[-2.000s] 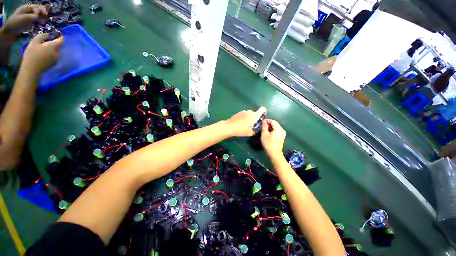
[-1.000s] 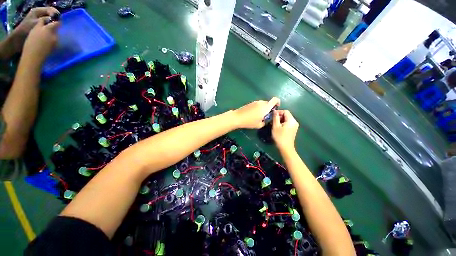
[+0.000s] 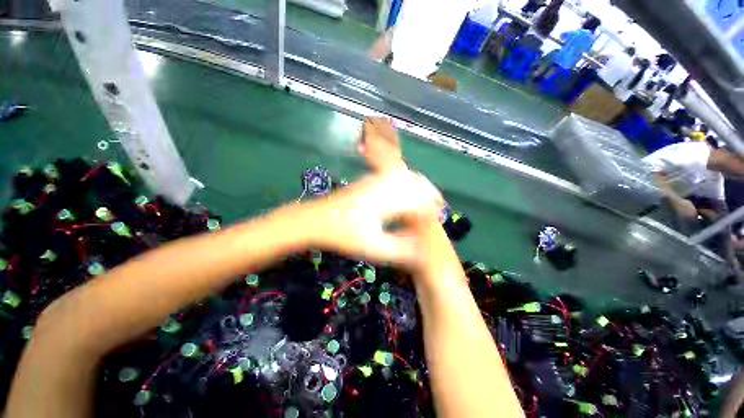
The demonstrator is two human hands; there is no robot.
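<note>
My left hand is blurred and crosses over my right wrist or forearm, fingers curled; I cannot tell if it holds anything. My right hand reaches beyond it over the green surface, and its grip is unclear. A round silvery wired unit lies on the green surface left of my hands. Another round unit sits against a black housing to the right. A third black housing shows just right of my right arm. A large pile of black housings with pale green ends and red wires lies below my arms.
A perforated white post stands at the left. A metal rail runs behind the green surface, with a dark belt beyond. A plastic-wrapped bundle lies at right. Other people and blue stools are in the background.
The view has swung right; the neighbour's hands and blue tray are out of view. My hands are no longer together at a small dark part; my left hand now crosses my right arm.
</note>
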